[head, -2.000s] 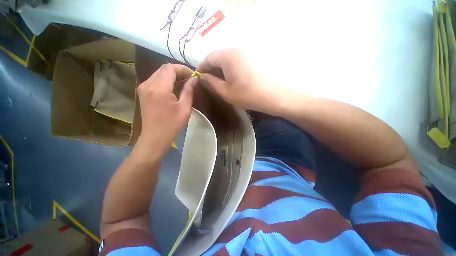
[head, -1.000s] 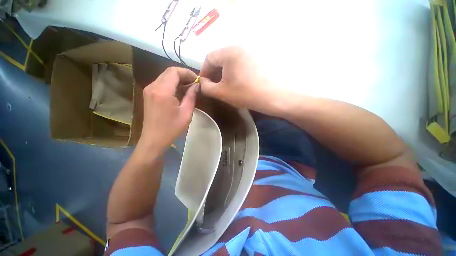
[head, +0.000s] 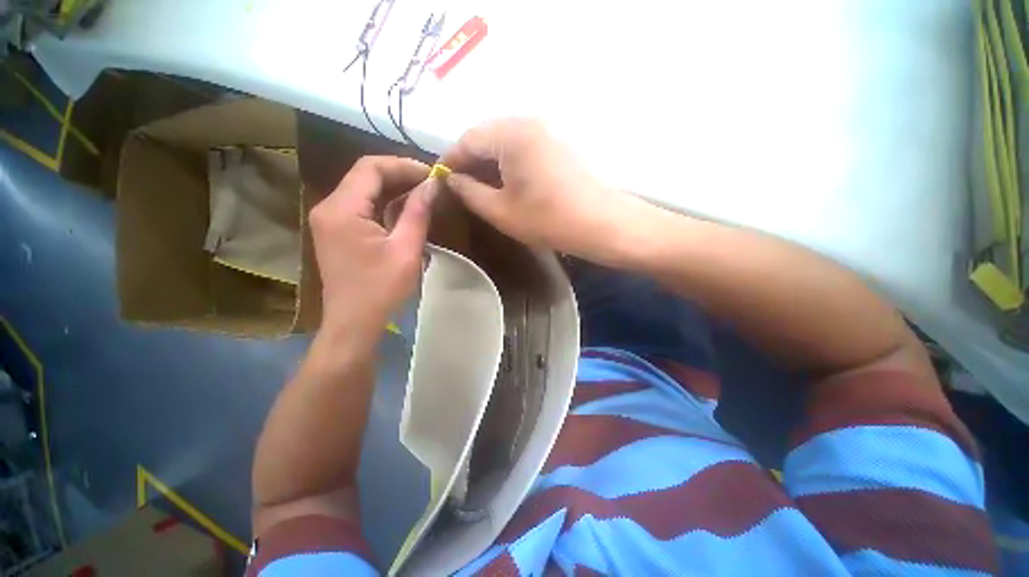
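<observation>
A beige fabric cover hangs open like a pouch over my lap, with small dark marks on its inner wall. A short yellow end tab shows at its upper corner, by the table's front edge. My left hand pinches the tab from the left between thumb and index finger. My right hand holds it from the right with its fingertips. The fingertips of both hands nearly meet and cover most of the corner. Whether a small fastening sits there cannot be told.
An open cardboard box with a beige piece inside stands at the left. Slim corded tools and a red tool lie on the white table. Stacked covers with yellow edges are at the far right.
Both hands stay at the corner with small finger shifts, and the yellow tab shows more than a second ago. The tools and the stacked covers have shifted slightly in the picture.
</observation>
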